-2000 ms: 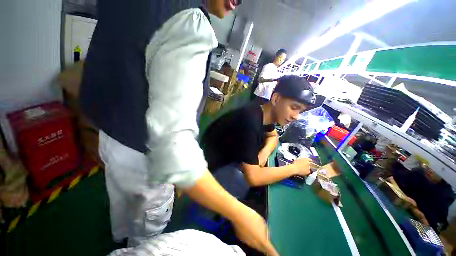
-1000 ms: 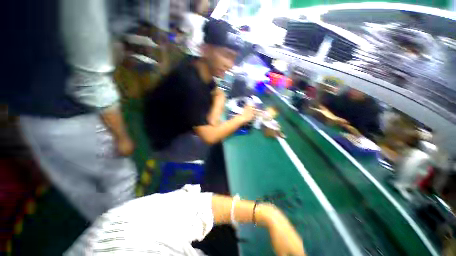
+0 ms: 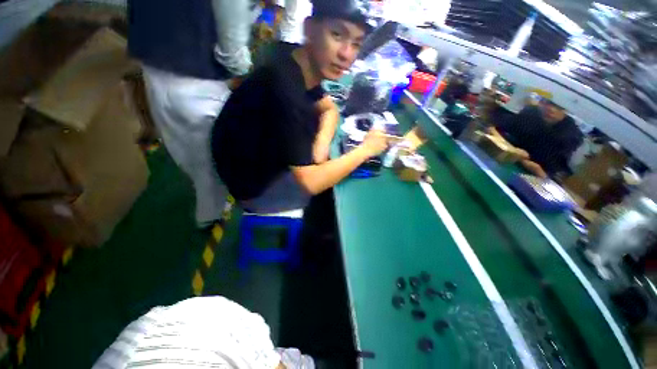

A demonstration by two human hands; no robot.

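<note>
Several small round black parts [image 3: 418, 315] lie loose on the green bench [image 3: 382, 245], a short way in front of me. A clear blister tray [image 3: 472, 324] lies beside them at the lower right, blurred, with some dark parts near its far and right sides. My white striped sleeve [image 3: 194, 335] shows at the bottom edge. Neither my left hand nor my right hand shows. A small dark thing [image 3: 366, 354] is at the bench's near edge, too blurred to name.
A person in black [image 3: 270, 122] sits at the bench by a small brown carton [image 3: 410, 167]. A blue stool [image 3: 270, 241] is under them. Another person stands behind. Large cardboard boxes [image 3: 72, 144] are at left. A pale strip [image 3: 461, 241] runs along the bench. People work across it.
The view has swung down and right from the standing person. The bare forearm with bracelets, stretched over the bench a second ago, is out of view. The black parts show more sharply.
</note>
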